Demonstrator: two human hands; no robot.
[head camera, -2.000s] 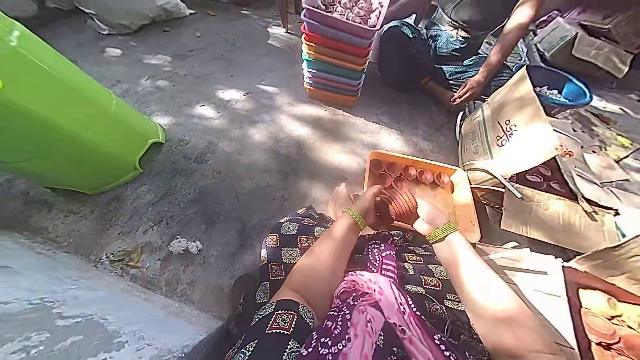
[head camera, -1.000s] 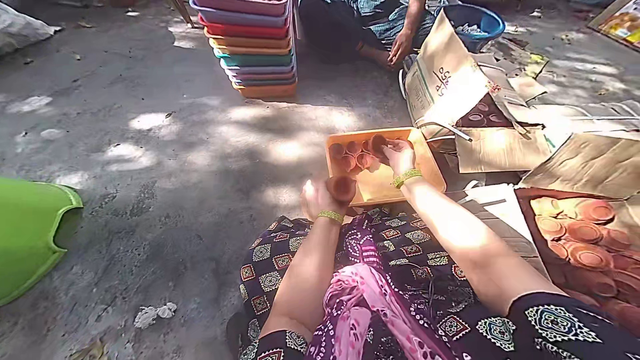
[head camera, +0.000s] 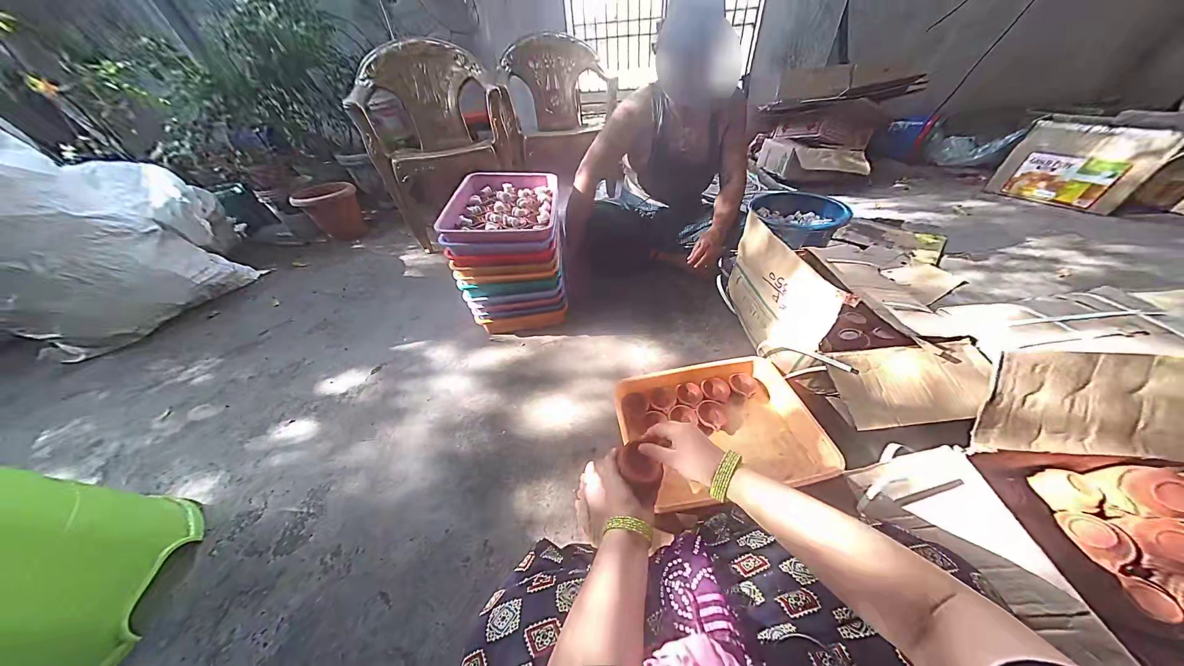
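My left hand (head camera: 606, 499) holds a stack of small terracotta cups (head camera: 640, 467) over the near left corner of an orange plastic tray (head camera: 795, 444). The fingers of my right hand (head camera: 686, 453) are on the top cup of that stack. Several terracotta cups (head camera: 712, 413) stand in rows in the tray's far left part. To the right, an open cardboard box (head camera: 994, 518) holds more round terracotta pieces (head camera: 1091, 532).
A stack of coloured trays (head camera: 513, 282) stands ahead, its top one filled with small items. A person (head camera: 684, 157) sits behind, beside a blue tub (head camera: 803, 217). Another open carton (head camera: 777, 296) lies beyond the tray. A green plastic stool (head camera: 83, 555) is at left.
My right hand has moved from the cups in the tray to the stack in my left hand. More cups stand in the tray than one second ago. The view has tilted up.
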